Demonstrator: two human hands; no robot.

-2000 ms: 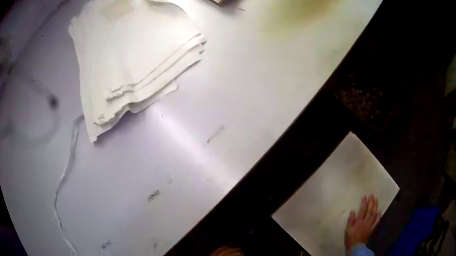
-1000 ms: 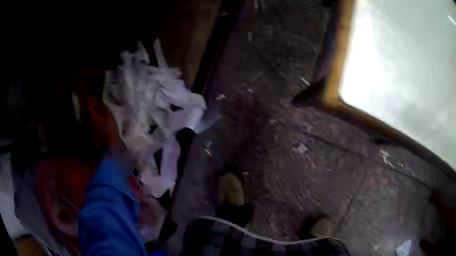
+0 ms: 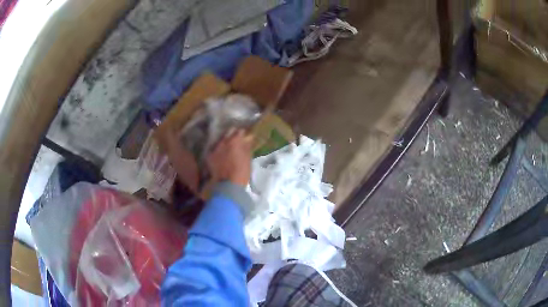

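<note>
My left hand (image 3: pixel 231 157), in a blue sleeve, reaches into an open brown cardboard box (image 3: pixel 187 103). The hand is blurred, and its fingers are over a greyish, shiny, plastic-like bundle (image 3: pixel 231 111) in the box. I cannot tell if they grip it. A green-printed flap stands beside the hand. A tangled heap of white scrap strips (image 3: pixel 294 192) lies against the box on the right. My right hand is not in view.
A clear plastic bag with red contents (image 3: pixel 120 240) lies lower left. Blue cloth (image 3: pixel 210 69) and a grey flat piece (image 3: pixel 225 27) are behind the box. A brown board (image 3: pixel 372 102) is at right. Dark curved legs (image 3: pixel 493 237) stand on the littered floor.
The view has gone from the white table down to the floor, then to the box. My left hand has moved from beside the white strips into the box. My right hand has left view.
</note>
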